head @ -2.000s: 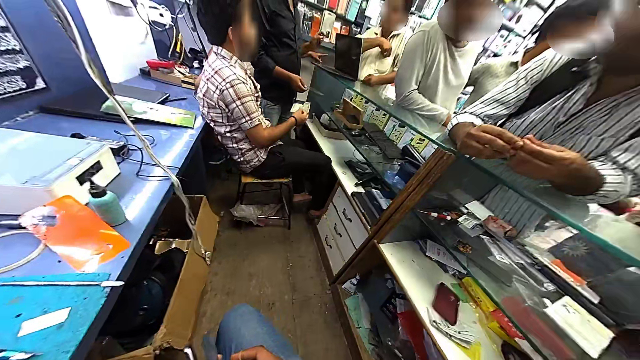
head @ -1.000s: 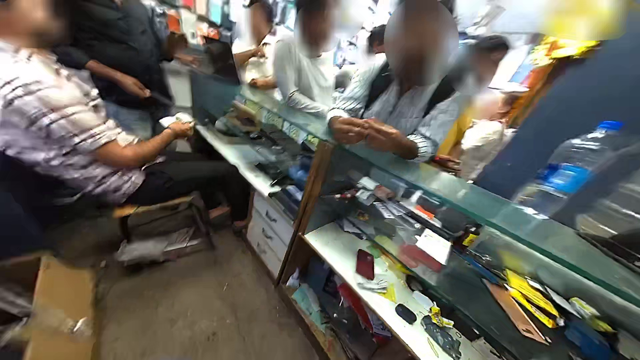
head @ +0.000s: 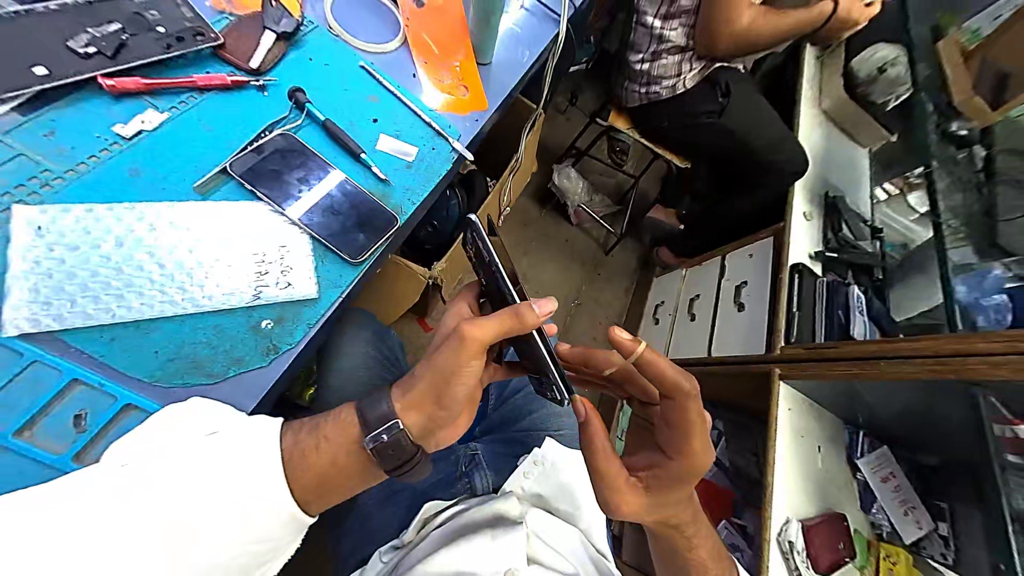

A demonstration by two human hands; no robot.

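My left hand (head: 472,352) grips a dark smartphone (head: 516,308) that is seen nearly edge-on, its thumb across the near side. At the phone's lower end is my right hand (head: 640,416), its thumb at the corner and the other fingers spread beside it; a ring is on one finger. A second smartphone (head: 314,196) lies face up on the blue work mat (head: 320,336), near a small screwdriver (head: 340,136) and metal tweezers (head: 248,152). White bubble wrap (head: 152,260) with handwriting lies left of that phone.
A red-handled tool (head: 184,82), a opened tablet-like device (head: 96,44) and an orange sheet (head: 444,52) lie farther back on the bench. A blue parts tray (head: 72,408) is at the left. A seated person (head: 712,104), a cardboard box (head: 520,168) and drawers (head: 704,308) bound the aisle.
The view has swung down and left to the bench. Both my hands and the dark phone now show; at two seconds ago only part of a hand showed at the bottom edge.
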